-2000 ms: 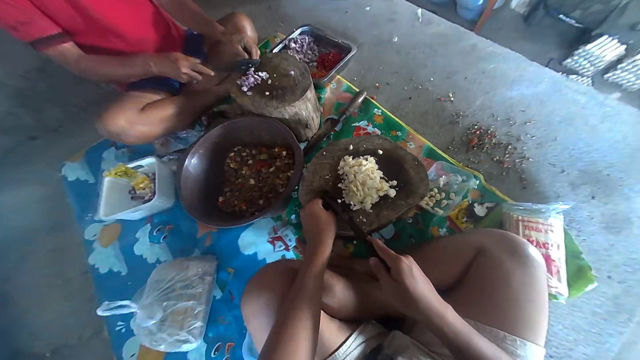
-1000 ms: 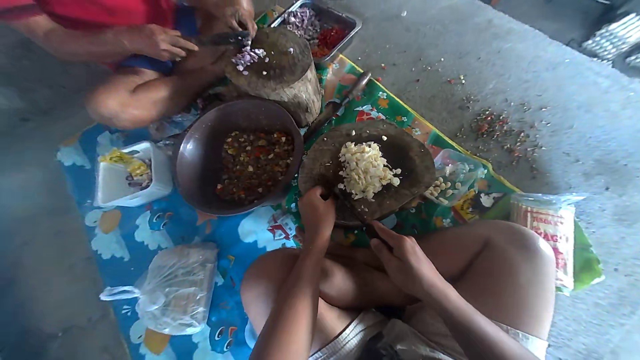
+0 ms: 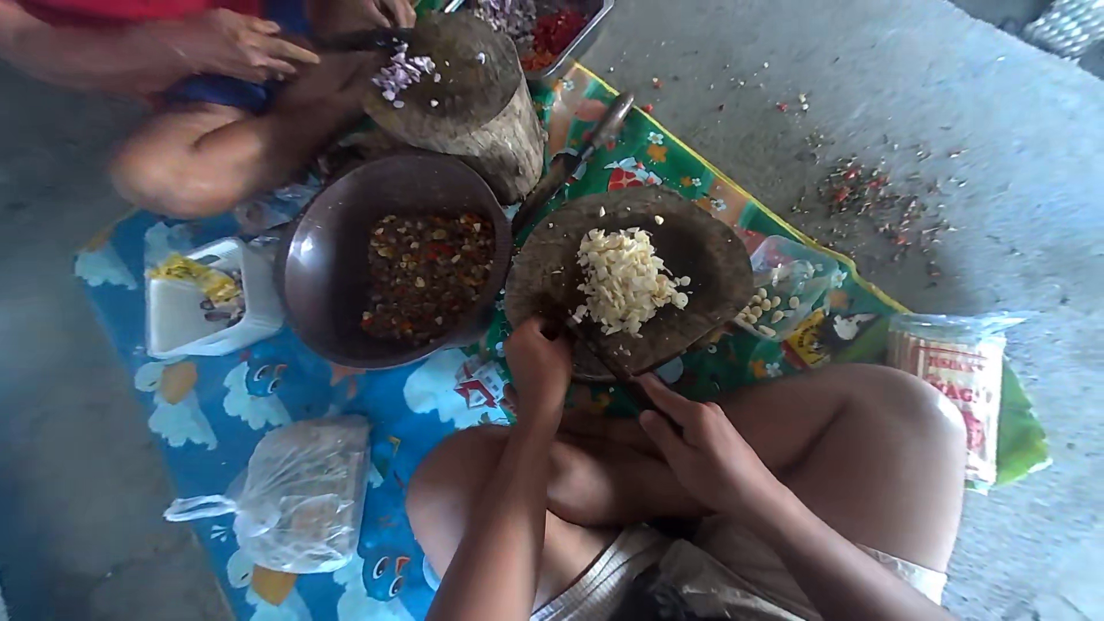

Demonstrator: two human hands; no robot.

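Note:
A round wooden chopping block [image 3: 552, 250] stands in front of my crossed legs, with a heap of chopped pale pieces, apparently garlic, [image 3: 628, 280] on it. My right hand [image 3: 703, 440] is closed on the handle of a knife [image 3: 608, 352], whose dark blade lies across the block's near edge. My left hand [image 3: 539, 358] is at the near left edge of the block, by the blade's far end; its fingers are bent and partly hidden, so whether it holds a piece or the blade tip is unclear. Whole peeled cloves [image 3: 763, 309] lie in clear plastic right of the block.
A deep pan [image 3: 323, 285] of chopped mixture stands left. Behind it a co-worker's hands are by a taller wood block [image 3: 509, 129] with chopped onion. Around are a second knife [image 3: 573, 159], metal tray [image 3: 591, 34], white container [image 3: 250, 323], tied plastic bag [image 3: 302, 509] and packet [image 3: 949, 388].
The co-worker's nearer hand has moved a little away from the onion block. My hands stay at the near edge of my block, with the knife still in my right hand.

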